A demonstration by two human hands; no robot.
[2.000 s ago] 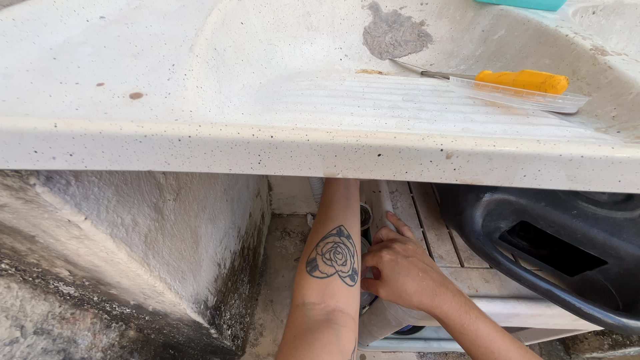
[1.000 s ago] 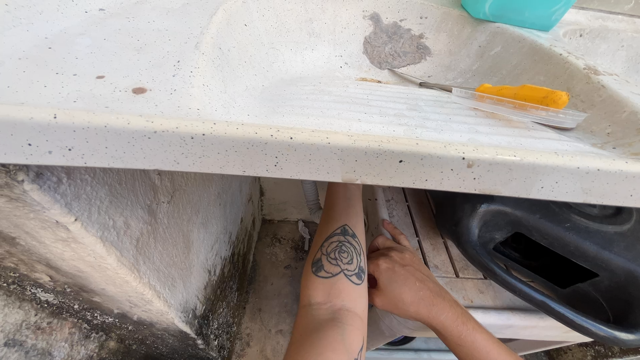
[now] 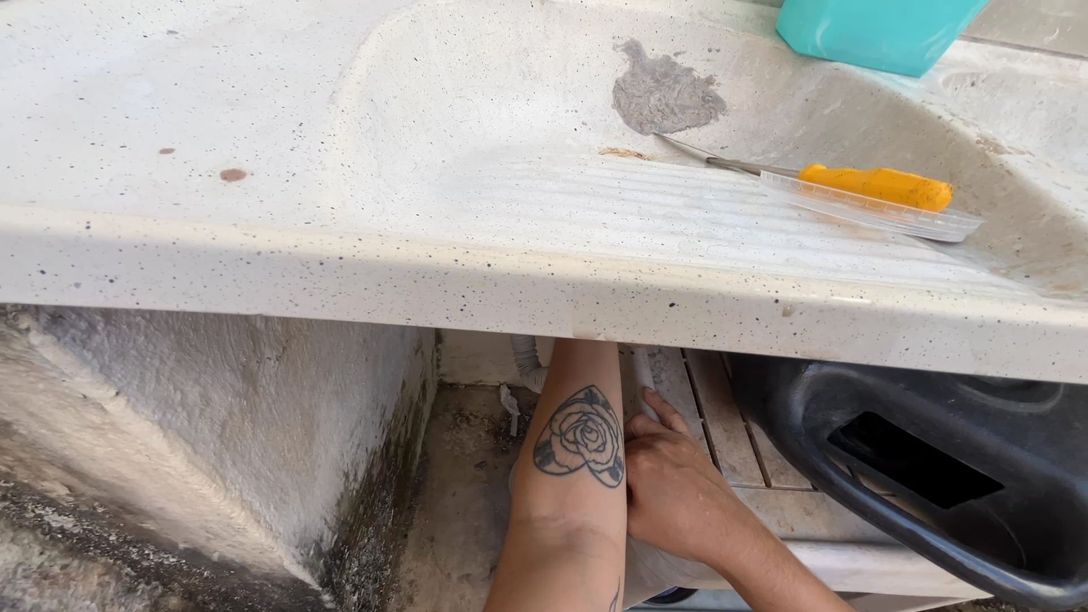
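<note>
My tattooed left forearm reaches up under the front edge of the speckled wash sink (image 3: 476, 280), which hides my left hand. Against that forearm's right side lies my right hand (image 3: 676, 484), one finger extended and the others bent; whether it holds anything is hidden. Just left of the forearm, a grey corrugated drain hose (image 3: 528, 361) shows below the sink edge. In the basin, a tool with an orange handle (image 3: 880, 187) and a thin metal blade rests with a clear plastic lid (image 3: 901, 219). The blade's tip touches a rough grey patch (image 3: 667, 89) on the basin.
A teal plastic container (image 3: 875, 30) stands at the sink's back right. Below, a black plastic tub-like object (image 3: 884, 510) with a rectangular opening sits at right beside slatted boards (image 3: 722, 416). A rough, stained wall (image 3: 255, 408) bounds the left side.
The view has shifted, showing more of the teal container and the corrugated hose. My left forearm and right hand stay close together, with little plain movement.
</note>
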